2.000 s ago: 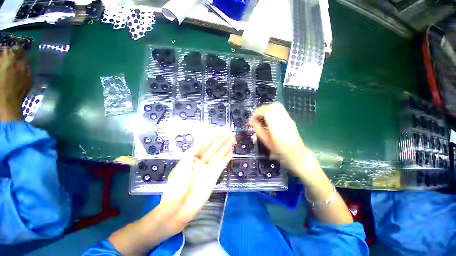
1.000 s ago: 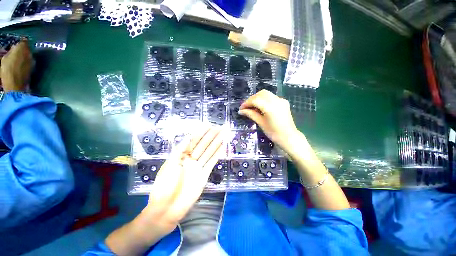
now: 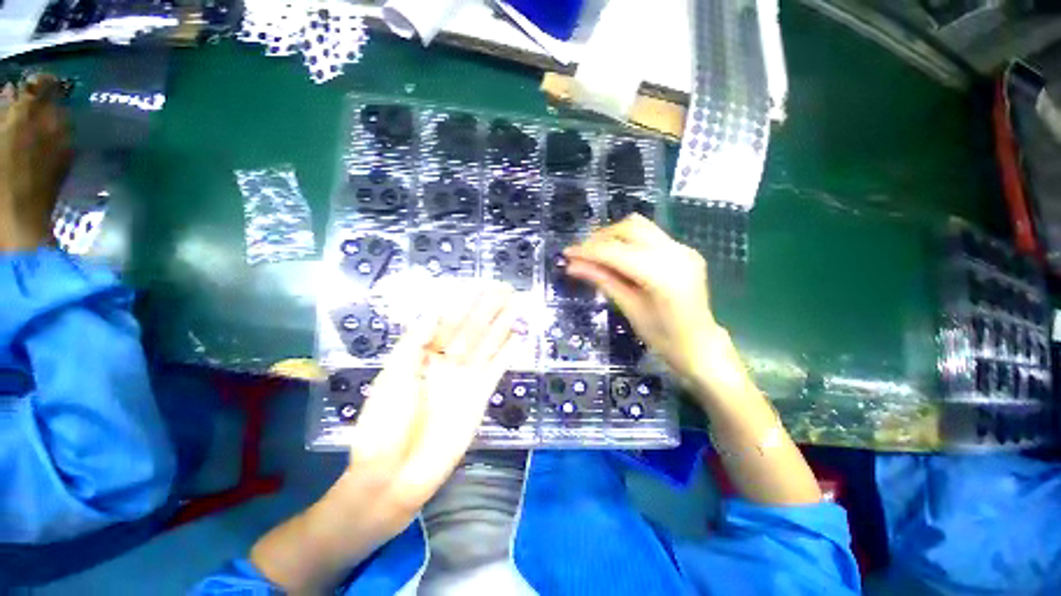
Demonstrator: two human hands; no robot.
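The clear blister tray [image 3: 320, 402] lies in front of me with black moulded parts [image 3: 375, 193] in its pockets; bright ring spots show on several parts. My left hand [image 3: 433, 390] is palm up and flat over the tray's lower left, with tiny bits near the finger bases. My right hand [image 3: 640, 277] is over the right side of the tray, thumb and fingertips pinched together above a part in the middle rows. A small dark speck shows at the fingertips; whether it is held is too small to tell. Glare washes out the tray's middle.
A crinkled zip bag [image 3: 276, 215] lies left of the tray. A dotted strip [image 3: 724, 128] lies at the back right, beside a cardboard strip [image 3: 628, 105]. Punched white sheet [image 3: 308, 37] is at the back. More filled trays [image 3: 989, 338] stand far right. Another person's arm [image 3: 33, 163] is far left.
Since two seconds ago my right hand has moved up and left to a middle-row part, its fingers pinched. My left hand has drawn slightly down and left, still palm up.
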